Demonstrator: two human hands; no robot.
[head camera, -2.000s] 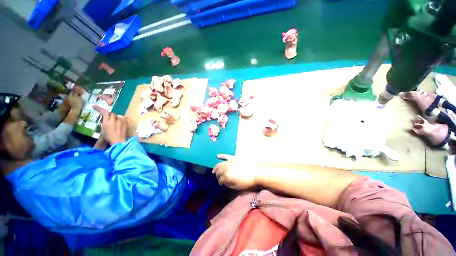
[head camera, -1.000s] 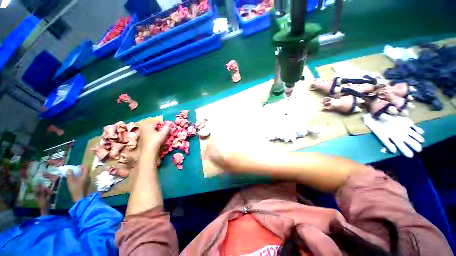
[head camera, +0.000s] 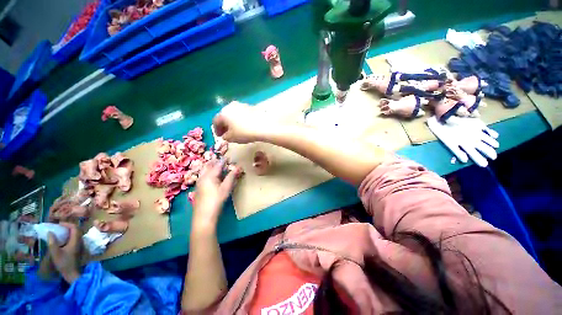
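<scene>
My left hand is at the right edge of the pile of pink-red moulded parts, fingers forward, beside a small pinkish part; whether it grips it is unclear. My right hand is bent over the back left corner of the cardboard work sheet. Its fingers are curled towards a pale pink part just in front of them; the hold cannot be made out. A small flesh-coloured part lies on the sheet, under my right forearm's near side.
The green bench press stands beyond my right forearm. Flesh-and-navy pieces, a white glove and navy parts lie right. Joined figures stand or lie on the belt. A neighbour's hand and flesh-coloured parts are left.
My left hand has moved from the pile's left side to its right edge. My right hand has moved from the sheet's front left to its back left corner. The view has shifted.
</scene>
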